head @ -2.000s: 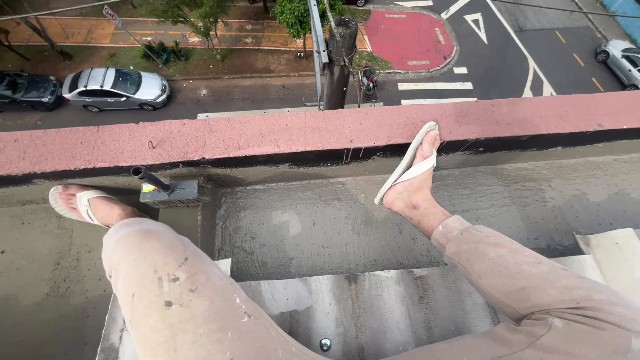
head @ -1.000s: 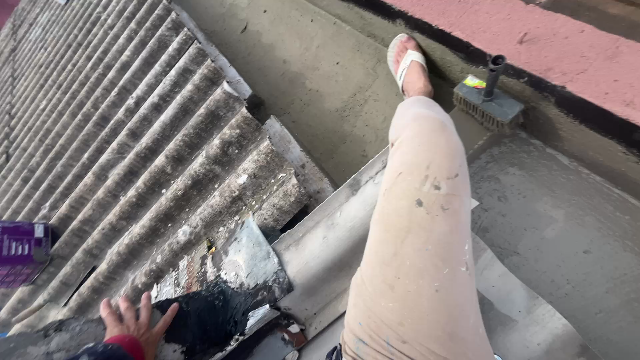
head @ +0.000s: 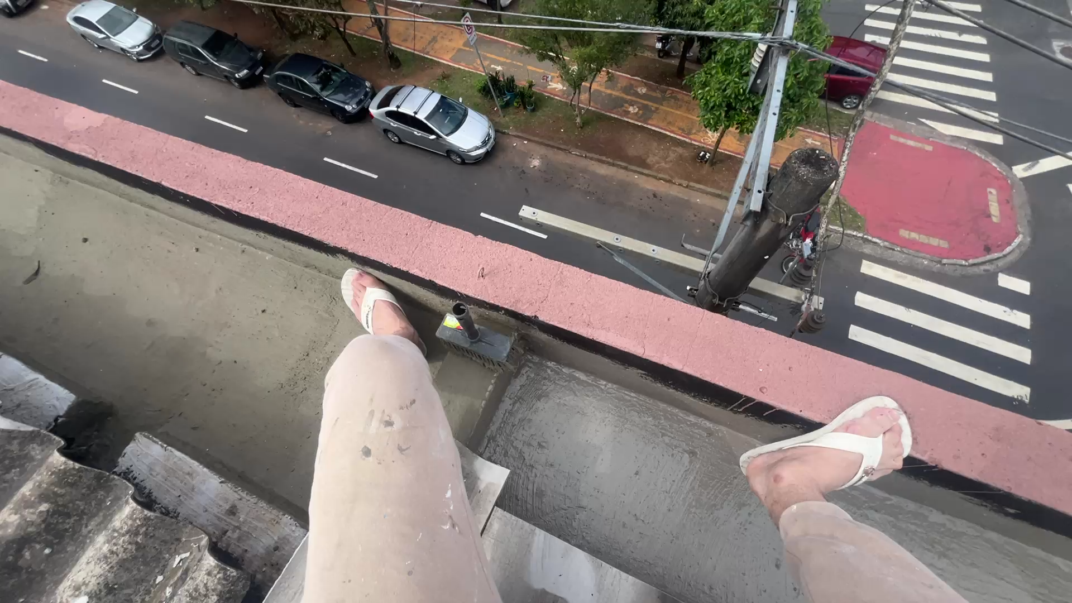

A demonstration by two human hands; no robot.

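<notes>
Neither of my hands shows in the head view now. A brush head with a grey block, dark bristles and a short upright handle socket (head: 476, 337) stands in the gutter against the parapet, just right of my left foot in a white flip-flop (head: 374, 303). My right foot, in the other white flip-flop (head: 837, 444), rests against the pink-topped parapet (head: 536, 276). Between my legs lies a section of gutter with a wet-looking grey coating (head: 620, 452). My stained light trousers (head: 389, 469) cover both legs.
Corrugated roofing sheets (head: 100, 528) lie at the lower left, with a flat grey sheet (head: 561, 561) below the gutter. Beyond the parapet is a drop to a street with parked cars (head: 435, 123). A utility pole (head: 766, 230) with overhead cables (head: 586, 27) rises close outside.
The view has swung from the corrugated roof back to the parapet and street. My left hand, spread near the roof's edge one second ago, is out of view.
</notes>
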